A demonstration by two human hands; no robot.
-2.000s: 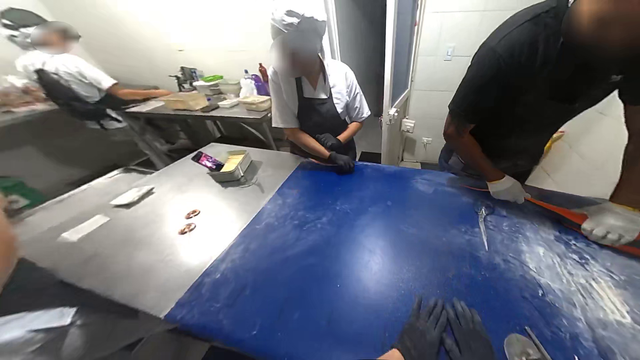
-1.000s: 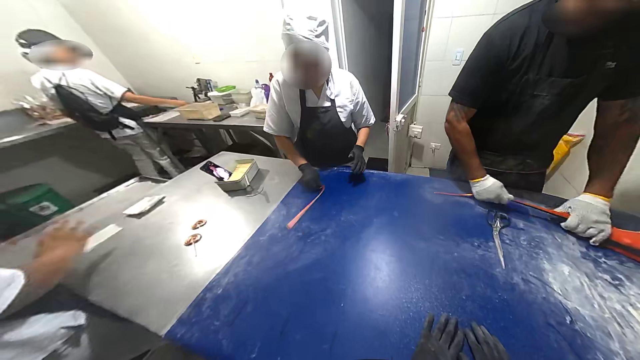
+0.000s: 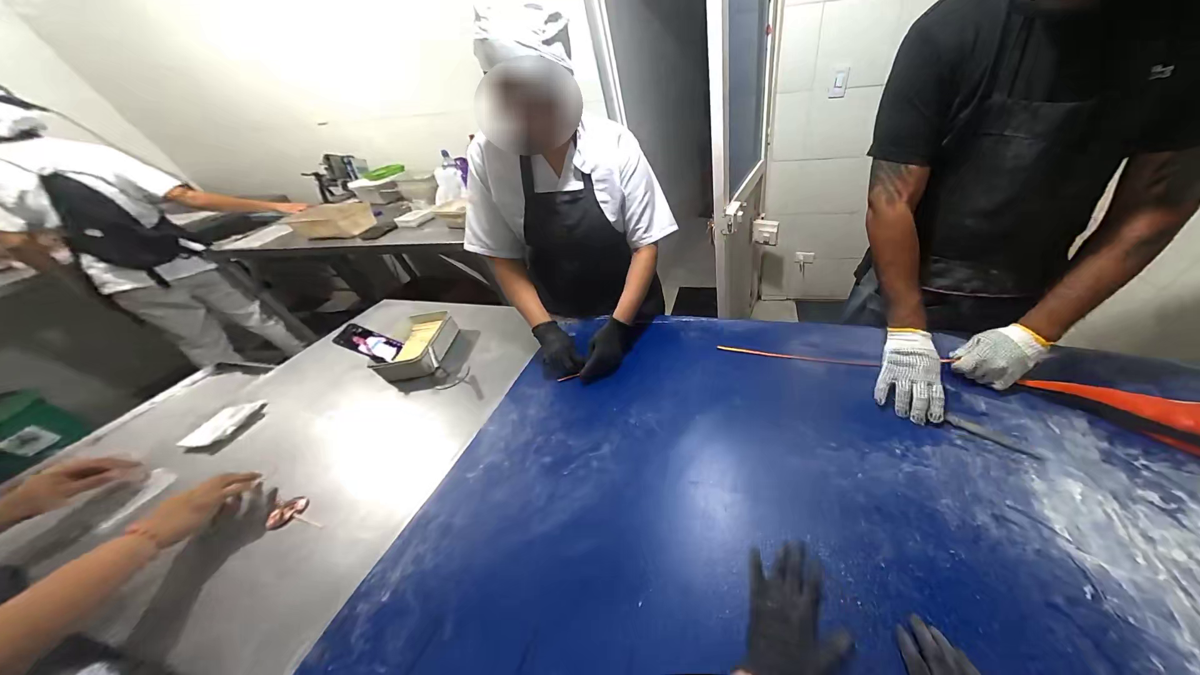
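Note:
My left hand (image 3: 792, 609), in a black glove, lies palm down on the blue work surface (image 3: 656, 487) with its fingers apart and nothing in it. To its right, my right hand (image 3: 930, 649), also black-gloved, rests at the bottom edge of the view, partly cut off, and holds nothing that shows. Farther off, a thin orange-red strand (image 3: 806, 357) lies across the blue surface and runs under a co-worker's white-gloved hands to a thick orange, red and black mass (image 3: 1125, 408). Near those gloves lies a pair of metal scissors (image 3: 994, 436), its handles covered by a hand.
Across the surface, a co-worker's black-gloved hands (image 3: 583, 354) hold a short thin strand. On the metal table stand a tray of sticks (image 3: 436, 356), a phone (image 3: 370, 343), a white packet (image 3: 222, 424) and reddish spiral lollipops (image 3: 287, 512), near another person's bare hands (image 3: 211, 497). White powder marks the right side.
The white-gloved hands have shifted, one now covering the scissors' handles, and the strand extends farther left. The opposite co-worker's hands have come together over the short strand. Another person's hands now reach near the lollipops.

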